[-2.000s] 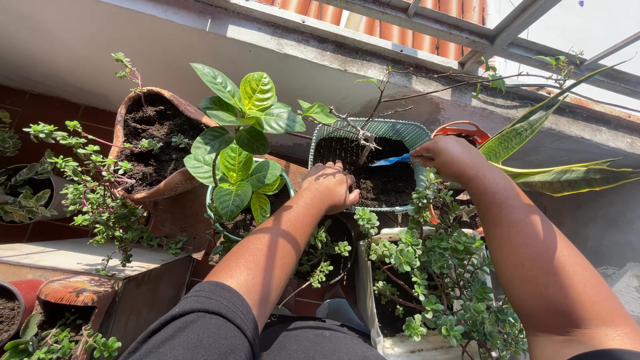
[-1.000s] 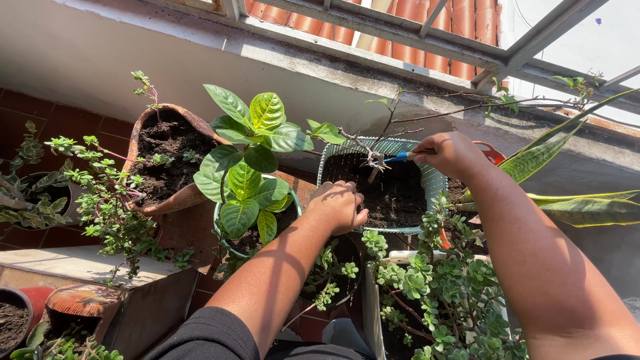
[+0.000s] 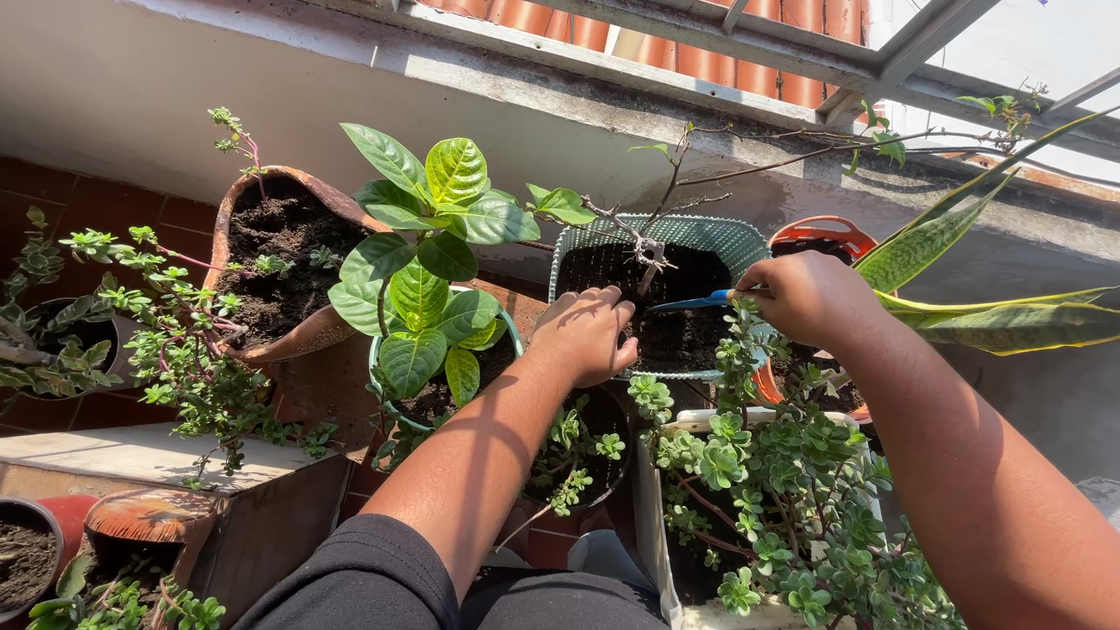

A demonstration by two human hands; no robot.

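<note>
A light green woven-look plastic planter (image 3: 744, 238) holds dark soil (image 3: 687, 337) and a thin woody stem with bare twigs (image 3: 649, 251). My left hand (image 3: 584, 337) rests at the planter's left side, over the rim and soil; its fingertips are partly hidden, and I cannot tell whether they grip anything. In my right hand (image 3: 792, 293) is a small blue hand tool (image 3: 696, 302), held by its handle at the planter's right side. The tool's tip points left, at the soil close to the stem's base.
A broad-leaved potted plant (image 3: 420, 289) and a clay pot (image 3: 229, 210) stand left. Succulents in a white planter (image 3: 656, 525) are in front. An orange pot (image 3: 827, 229) and snake plant leaves (image 3: 927, 236) lie right. Behind runs a wall ledge with a metal railing (image 3: 770, 48).
The blue tool has shifted in my right hand: two seconds ago it lay higher, near the planter's back right, and now it reaches left over the middle soil. My left hand remains at the planter's left side.
</note>
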